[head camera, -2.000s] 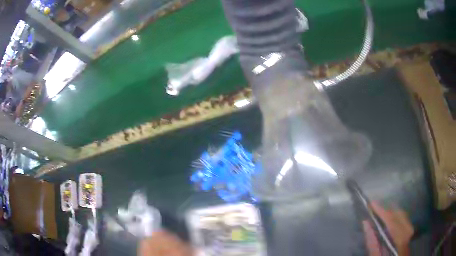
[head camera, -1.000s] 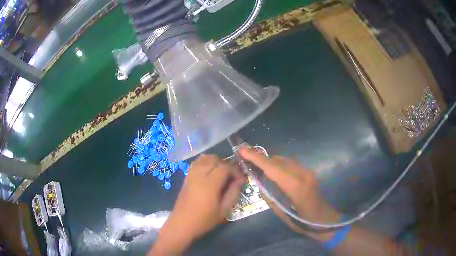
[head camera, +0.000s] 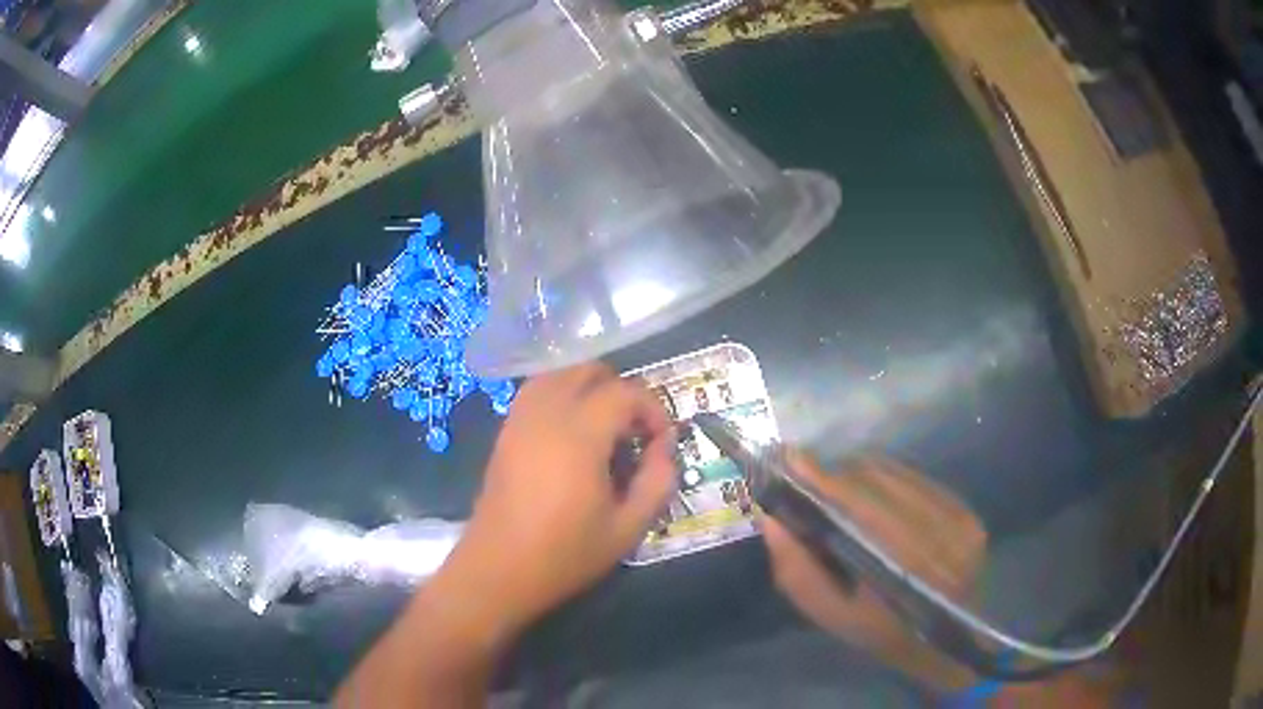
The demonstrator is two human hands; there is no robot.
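The white power strip housing [head camera: 755, 374] lies open on the dark green mat, with metal and coloured parts inside. My left hand [head camera: 575, 478] is over its left side, thumb and fingers brought together; whether something small is between them is hidden. My right hand [head camera: 880, 554] is slightly blurred and holds the dark soldering iron [head camera: 817, 519] like a pen, its tip inside the housing near my left fingertips. A pale cable runs from the iron. A pile of blue disc components [head camera: 416, 326] with thin wire legs lies left of the hood.
The clear fume hood [head camera: 623, 222] hangs just above and behind the housing. A bagged cord [head camera: 346, 547] lies left of my left arm. Two more housings [head camera: 92, 464] lie far left. A cardboard tray [head camera: 1025, 236] at right holds silvery parts and a thin tool. The green conveyor runs behind.
Since the earliest frame, my left hand has come onto the housing and my right hand has brought the iron to it. Since a second ago, the housing is less covered and the iron's tip shows inside.
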